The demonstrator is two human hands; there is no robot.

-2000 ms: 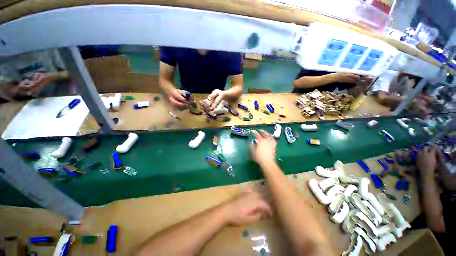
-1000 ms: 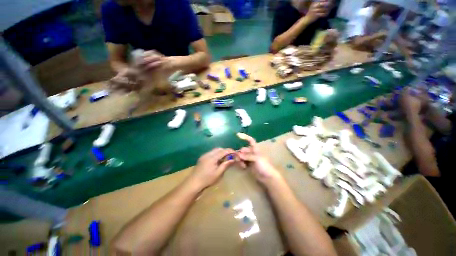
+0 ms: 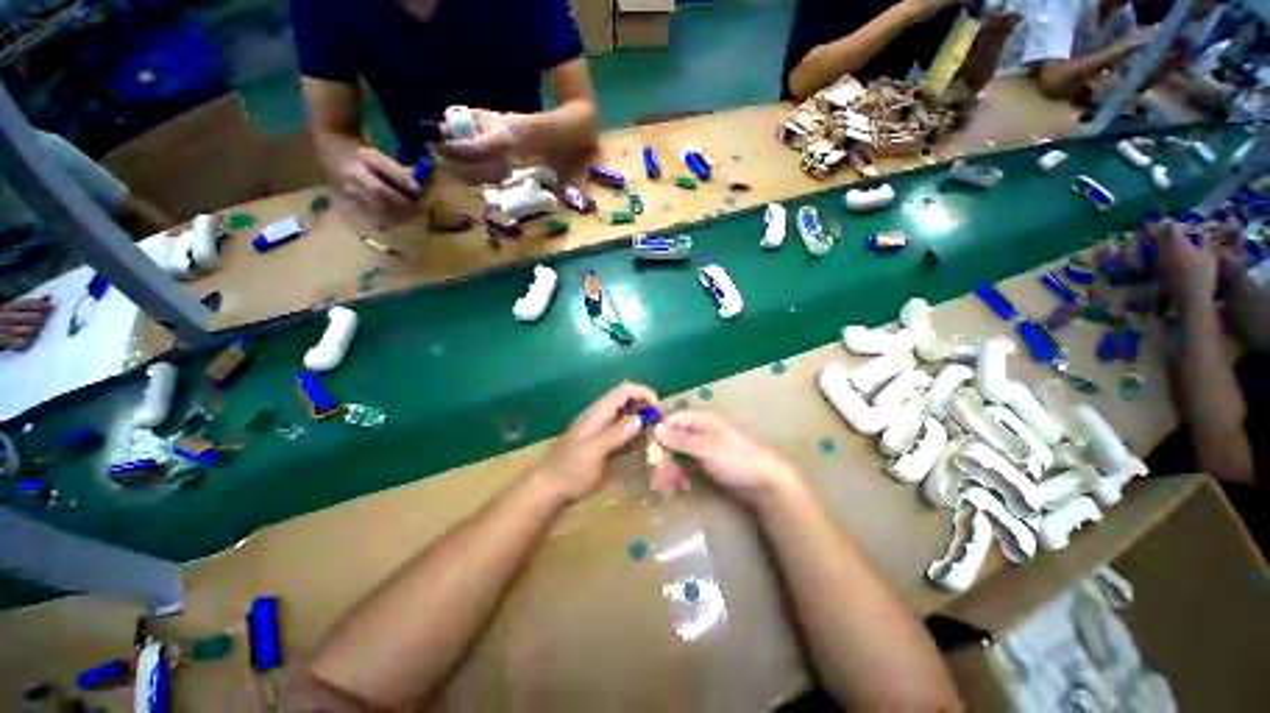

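Note:
My left hand (image 3: 596,443) and my right hand (image 3: 715,449) meet over the bench at the belt's near edge. A small blue piece (image 3: 646,415), likely a battery cell, shows between the fingertips. The left fingers are closed round it and the right fingertips touch beside it. The fingers hide most of it, and whether a board hangs from it cannot be told. A blurred pinkish fingertip shows below the piece. A shiny clear film or bag (image 3: 692,585) lies on the bench before my forearms.
White housings are piled (image 3: 975,432) at right, above an open cardboard box (image 3: 1184,599). The green belt (image 3: 460,376) carries white shells and battery-and-board assemblies. Blue cells (image 3: 265,634) lie at lower left. A metal post (image 3: 98,209) stands left. People work across the belt and at right.
From two seconds ago, my right hand has come back from the belt and joined my left at a blue piece. Since one second ago, my hands have stayed together. The camera view has shifted.

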